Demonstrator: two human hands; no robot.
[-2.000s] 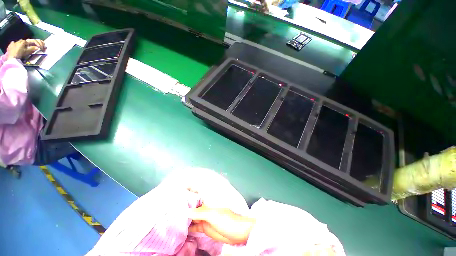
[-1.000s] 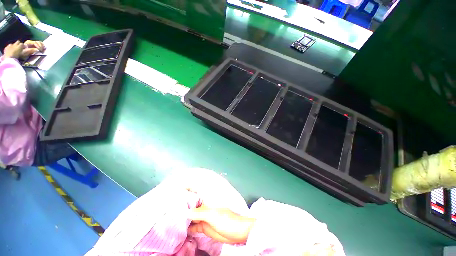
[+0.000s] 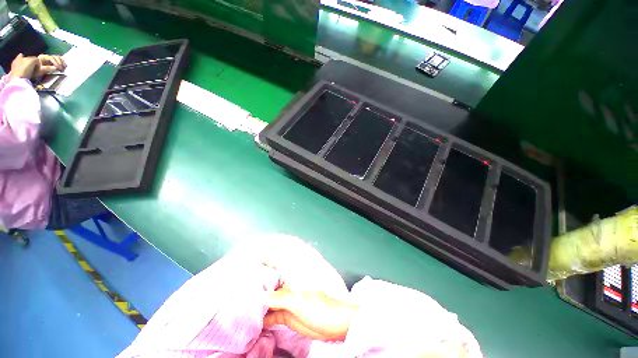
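Note:
My right hand (image 3: 311,314) rests low in front of me, coming out of the right pink sleeve and reaching the left sleeve; its fingertips are hidden in the cloth. A small bit of skin below may be my left hand (image 3: 262,345), mostly covered by the sleeves. No held object shows. In front lies a stack of black trays (image 3: 318,166). The top tray's five slots each hold a glossy black rectangular panel (image 3: 409,166), with small red marks at the far end.
Another black tray (image 3: 108,171) lies at left, partly filled with panels. A neighbour in a pink smock (image 3: 24,150) sits at far left, hands at a white sheet (image 3: 82,68). A yellow-wrapped pole (image 3: 594,243) slants beside the stack, over a tray with red-and-white items (image 3: 613,283).
The small device on the facing bench has shifted right in steps. The neighbour's hands have moved slightly. My hands and the trays have not visibly moved.

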